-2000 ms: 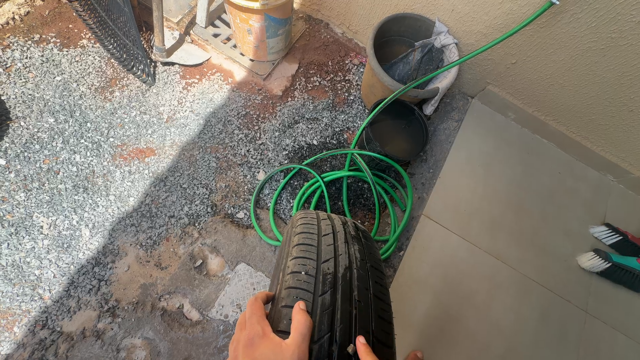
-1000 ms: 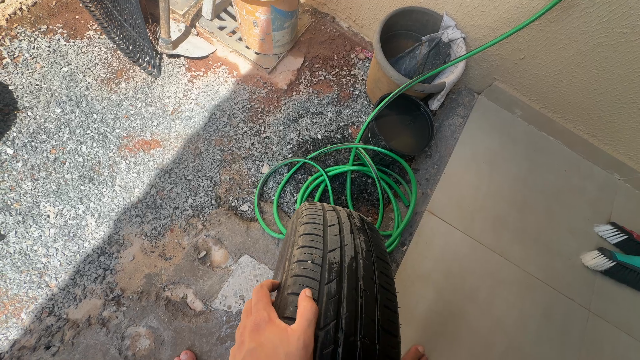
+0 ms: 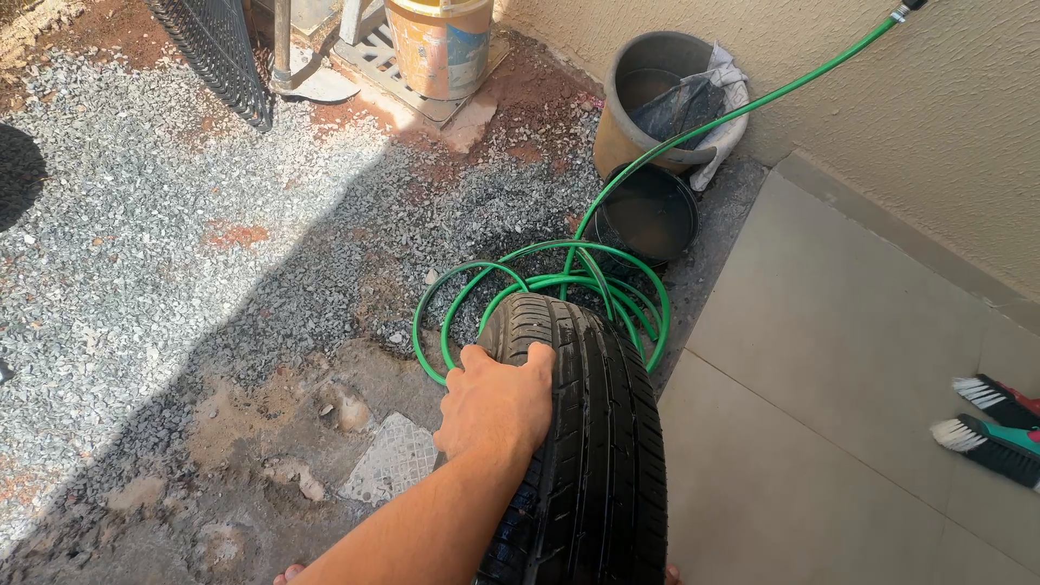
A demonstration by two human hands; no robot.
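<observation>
A black car tire (image 3: 597, 439) stands upright at the lower middle, its tread facing me and wet-looking in places. My left hand (image 3: 497, 402) grips the tread and left shoulder near its top, fingers spread across the edge. No right hand shows in this view. Behind the tire, a coiled green garden hose (image 3: 465, 305) lies on the ground, and its end rises toward the upper right. The tire hides part of the coil.
A black bucket (image 3: 650, 213) of murky water and a larger tub (image 3: 613, 150) with a draped cloth stand by the wall. Brushes (image 3: 995, 443) lie on the tiled floor (image 3: 804, 366) at right. A painted bucket (image 3: 443, 57), a hoe (image 3: 317, 80) and a rake (image 3: 219, 57) are at the top.
My left hand has moved forward over the tire to near its top, and more of the forearm shows. Fingers seen at the tire's lower right two seconds ago are gone from there.
</observation>
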